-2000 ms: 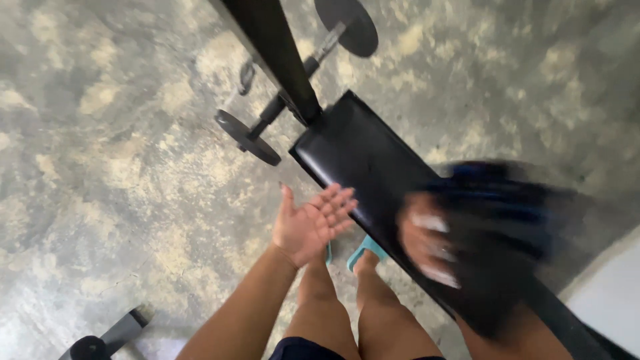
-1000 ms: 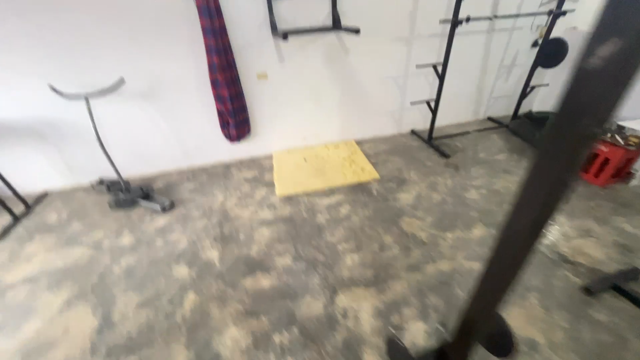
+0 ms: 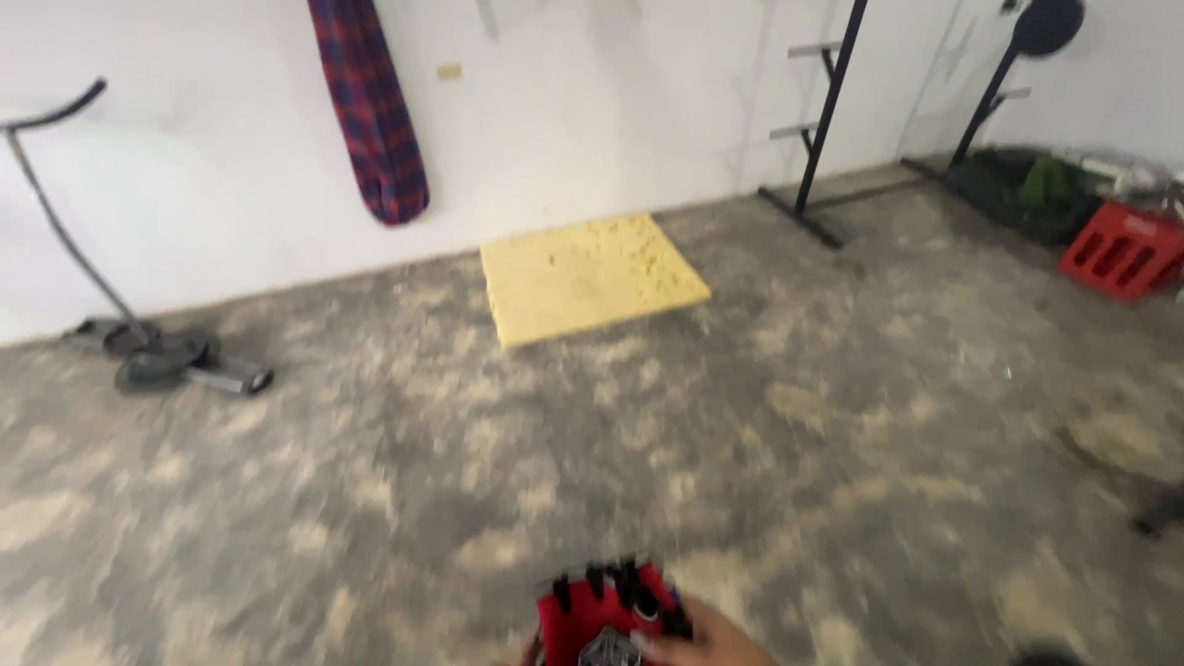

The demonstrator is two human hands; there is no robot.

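At the bottom edge of the head view is a red and black object (image 3: 592, 615) with a grey emblem-like part; blur leaves its exact kind unclear. My right hand (image 3: 708, 638) is on its right side, with fingers against it. Only a sliver of my left hand (image 3: 525, 651) shows at its left side, and its hold cannot be made out. The lower part of the object lies outside the view.
A yellow mat (image 3: 592, 282) lies by the white wall. A twist exercise machine (image 3: 157, 351) stands left, under a hanging plaid cloth bag (image 3: 375, 120). A black metal rack (image 3: 823, 129) and a red plastic crate (image 3: 1124, 250) are at right.
The view has swung up from the black bench and barbell to the wall. My hands, apart two seconds ago, are now at the red and black object.
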